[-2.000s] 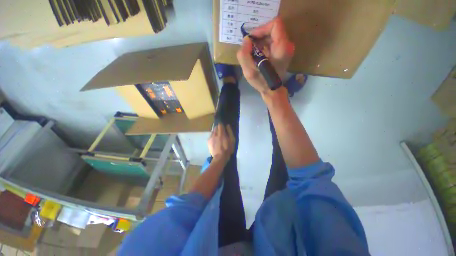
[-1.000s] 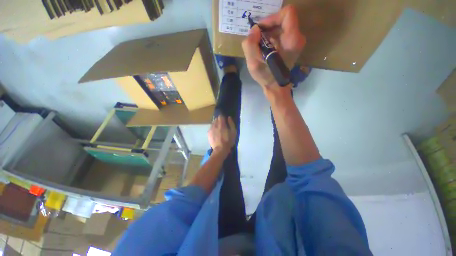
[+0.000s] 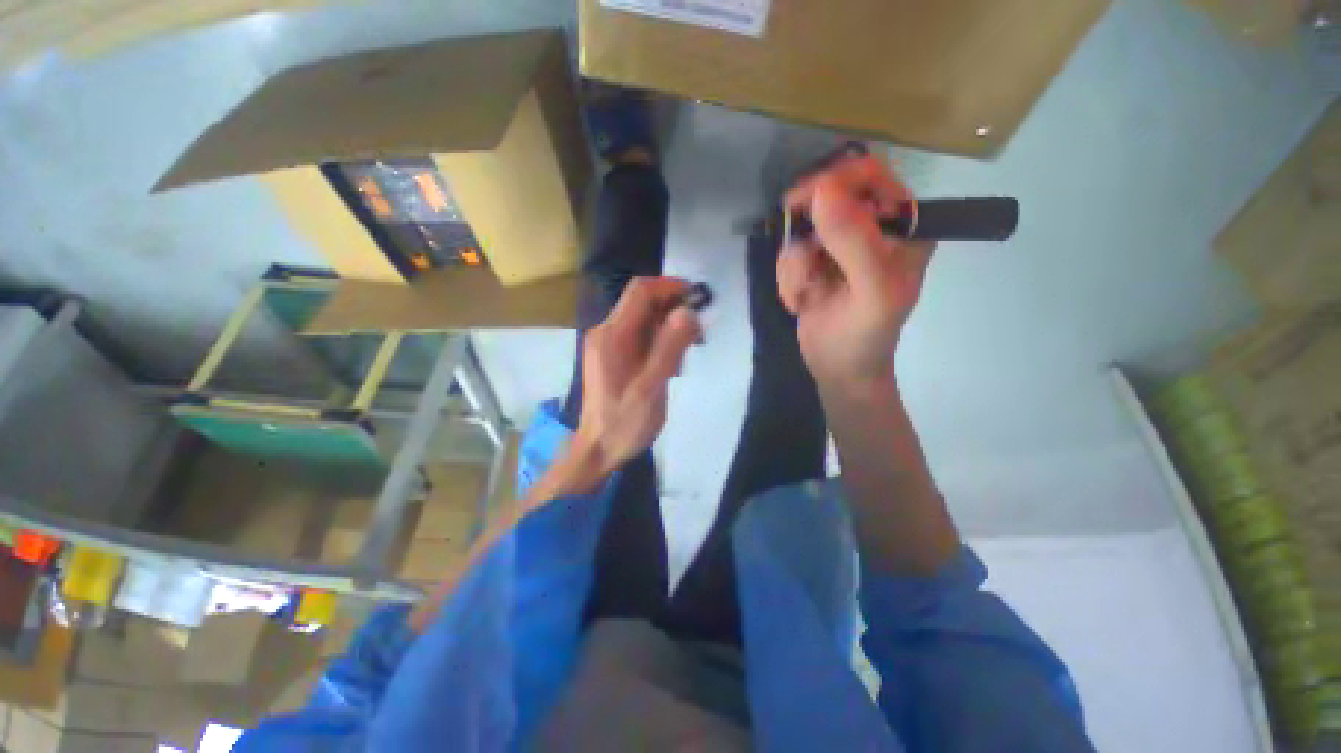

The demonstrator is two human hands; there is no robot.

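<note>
My right hand (image 3: 856, 265) holds a thick black marker pen (image 3: 963, 219), its thick end pointing right; the hand is slightly blurred. My left hand (image 3: 635, 361) pinches a small dark piece (image 3: 697, 296), which looks like the pen's cap, between thumb and fingertips. The two hands are apart, over my legs. A brown closed carton (image 3: 824, 66) stands at the top, beyond my hands. A white shipping label (image 3: 703, 12) on it is cut off by the top edge, so its writing is hidden.
An open carton (image 3: 533, 206) with dark and orange product boxes (image 3: 405, 211) stands at the left. A metal-framed table (image 3: 409, 486) lies below it, with orange and yellow items along its edge. Greenish-yellow rolls or bundles (image 3: 1243, 544) and cardboard are at the right.
My right hand has moved off the label, down and right, and the pen has turned sideways. My left hand has risen from my leg and now holds the small dark piece. The view has shifted.
</note>
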